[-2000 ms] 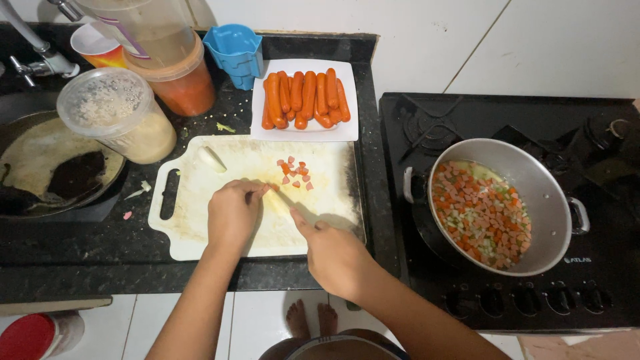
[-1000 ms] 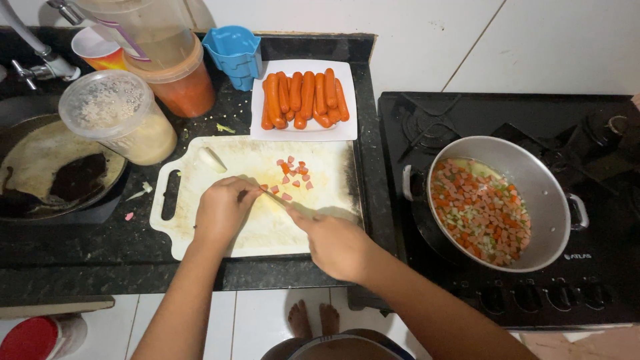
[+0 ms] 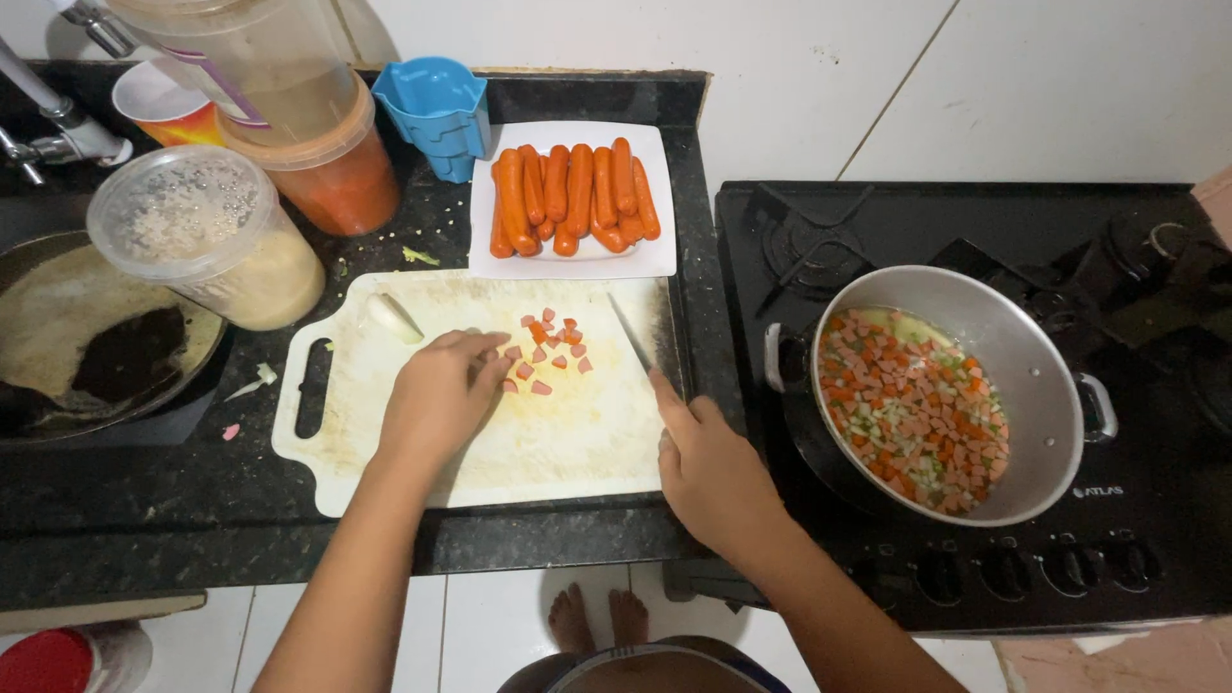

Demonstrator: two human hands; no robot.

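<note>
My right hand (image 3: 707, 462) grips a kitchen knife (image 3: 630, 332), its blade slanting up over the right side of the white plastic cutting board (image 3: 385, 481). Beside the small pile of chopped sausage pieces (image 3: 553, 339), my left hand (image 3: 448, 390) rests with bent fingers; its fingertips touch or nearly touch the leftmost pieces, and whether it holds one cannot be told. An onion wedge (image 3: 393, 319) lies at the board's upper left. Behind the board, whole sausages (image 3: 577, 188) are piled on a white square plate (image 3: 650, 262).
On the black stove (image 3: 770, 212) at right stands an aluminium pot (image 3: 1044, 423) with diced sausage and vegetables. Lidded plastic tubs (image 3: 260, 274), a blue plastic cup (image 3: 443, 111) and a faucet (image 3: 72, 135) are at the back left. A dark pan (image 3: 207, 356) sits at far left.
The knife has moved right, away from my left hand, and its blade now points up and away. The sausage length seen under my left fingers before no longer shows there.
</note>
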